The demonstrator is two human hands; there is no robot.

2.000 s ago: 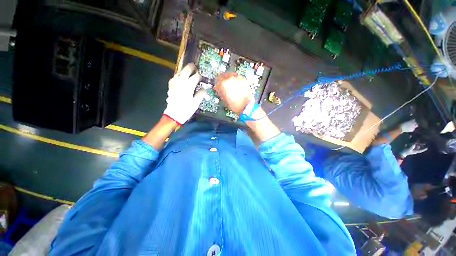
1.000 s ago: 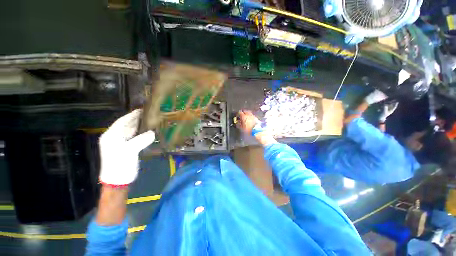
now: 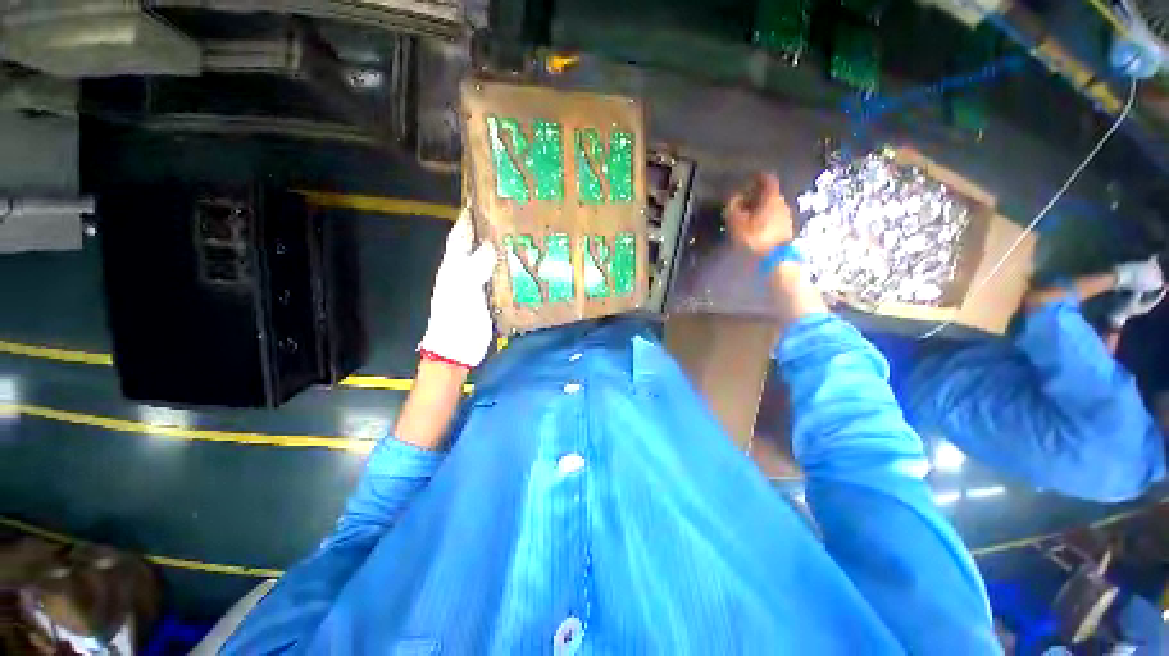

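Observation:
My left hand [image 3: 462,301], in a white glove with a red cuff, grips the left edge of a tan solder pallet [image 3: 573,218]. Plain green board surfaces [image 3: 527,162] show through its four cutouts. The pallet is held up with this face towards me and covers most of a dark grey fixture [image 3: 677,212], whose right side shows. My bare right hand [image 3: 762,218], with a blue wrist band, is over the bench between the fixture and the metal parts. Its fingers are curled and blurred; whether it holds something cannot be told. Shiny silver metal parts [image 3: 885,231] lie heaped in a cardboard box [image 3: 1000,260].
Green boards [image 3: 855,54] lie beyond the bench. A blue coiled hose [image 3: 949,77] crosses behind the box. A brown carton [image 3: 718,372] is at the bench's front edge. A black cabinet [image 3: 192,282] stands at left. Another person's blue sleeve [image 3: 1058,385] and gloved hands are at right.
The pallet went from component side up to tan side up, was raised tilted at the left, and is now over the fixture. My right hand left the boards and is now closer to the box.

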